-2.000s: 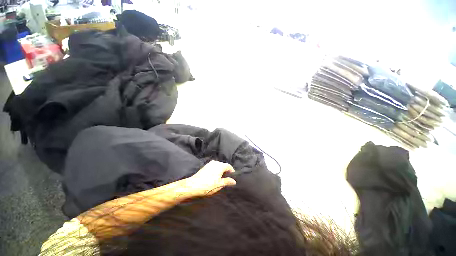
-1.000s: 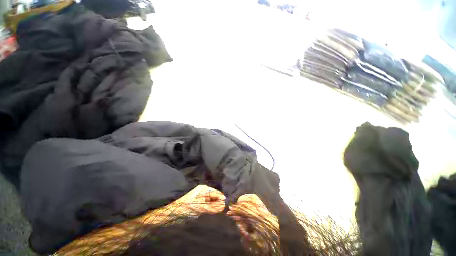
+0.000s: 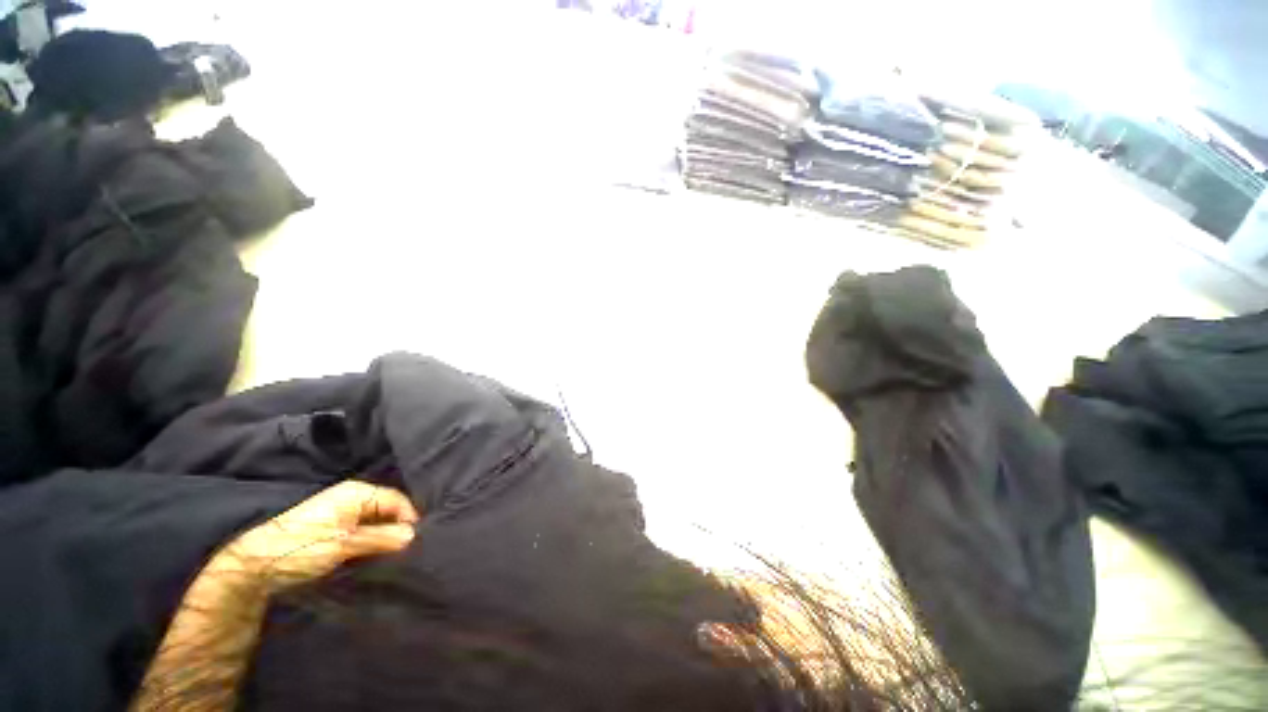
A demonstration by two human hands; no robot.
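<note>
A dark jacket (image 3: 542,584) lies bunched on the pale table in front of me. My left hand (image 3: 327,536) is at the lower left, with thumb and fingertips pinched on the jacket cloth near a raised fold. A thin dark cord (image 3: 573,426) sticks out from the jacket's far edge onto the table. My right hand (image 3: 758,633) shows only in part at the jacket's right side, behind hanging hair and blurred; its fingers cannot be made out.
A large dark jacket pile (image 3: 139,278) stands at the left. A long dark garment piece (image 3: 966,487) lies right of the jacket, with another dark bundle (image 3: 1182,417) at the right edge. Folded stacks (image 3: 848,153) sit at the back of the table (image 3: 542,264).
The view has swung right, bringing more of the right-hand bundle in. Both hands were close together at the jacket a second ago; now they are apart, the right one farther right.
</note>
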